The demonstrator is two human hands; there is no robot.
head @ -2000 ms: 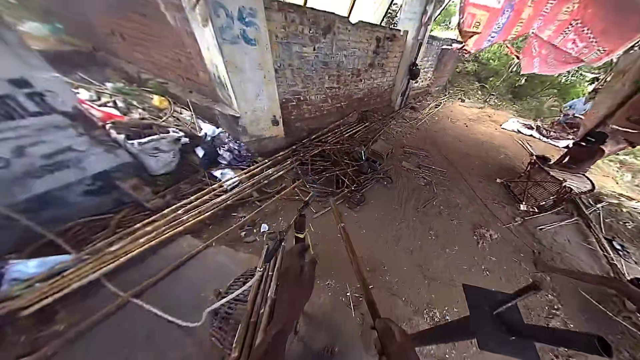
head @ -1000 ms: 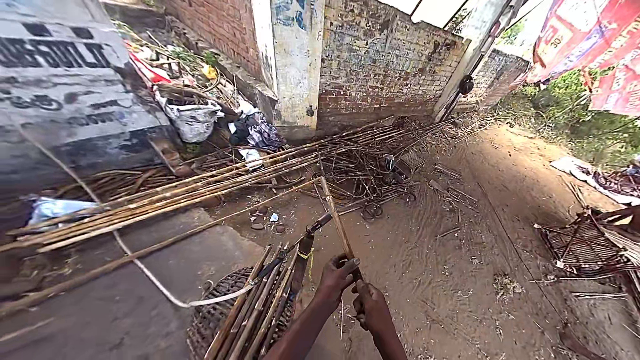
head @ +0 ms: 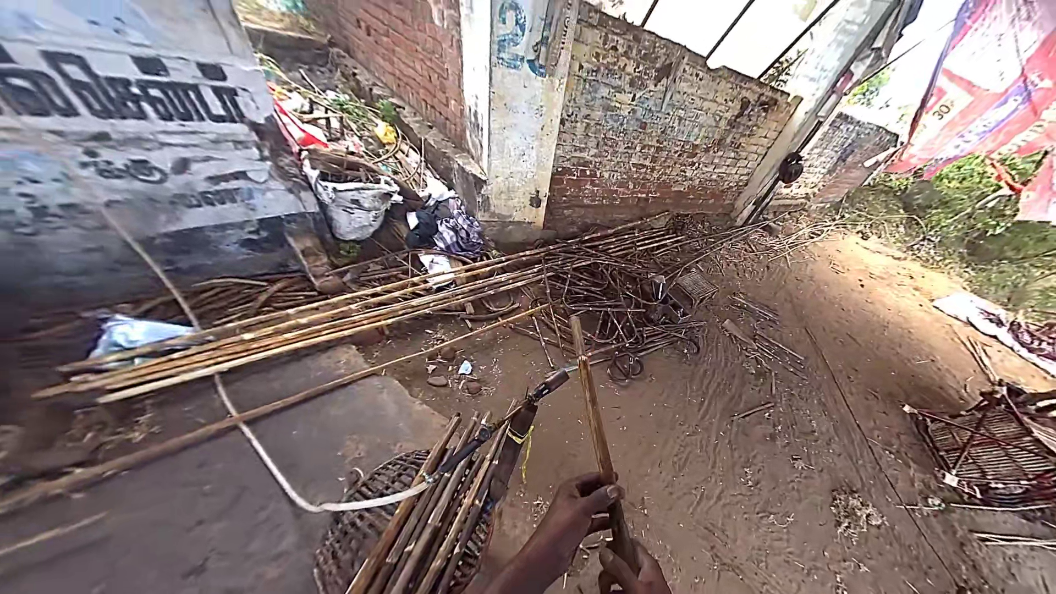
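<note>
Both hands are on one cane stick [head: 596, 412], which stands nearly upright in front of me at the lower middle. My left hand [head: 577, 511] has its thumb and fingers around the stick. Lower down, my right hand [head: 631, 569] is closed around its near end, partly cut off by the frame edge. Left of the hands, cut cane sticks [head: 433, 516] lie in a bundle on a round woven basket [head: 355, 516]. Behind the stick is a torch-like tool [head: 551, 384] with a metal tip and a hose, close to a dark post tied with yellow string.
Long canes [head: 330, 330] lie across the left ground, with a tangled heap of sticks [head: 619, 297] near the brick wall [head: 660, 132]. A white hose [head: 280, 478] loops at left. At right lies a woven cane piece [head: 990, 445]; a red banner [head: 982, 91] hangs above.
Two seconds ago my hands were apart, the right one alone on the stick; now both hold it together. The view has swung, and the black stand seen earlier at lower right is out of frame.
</note>
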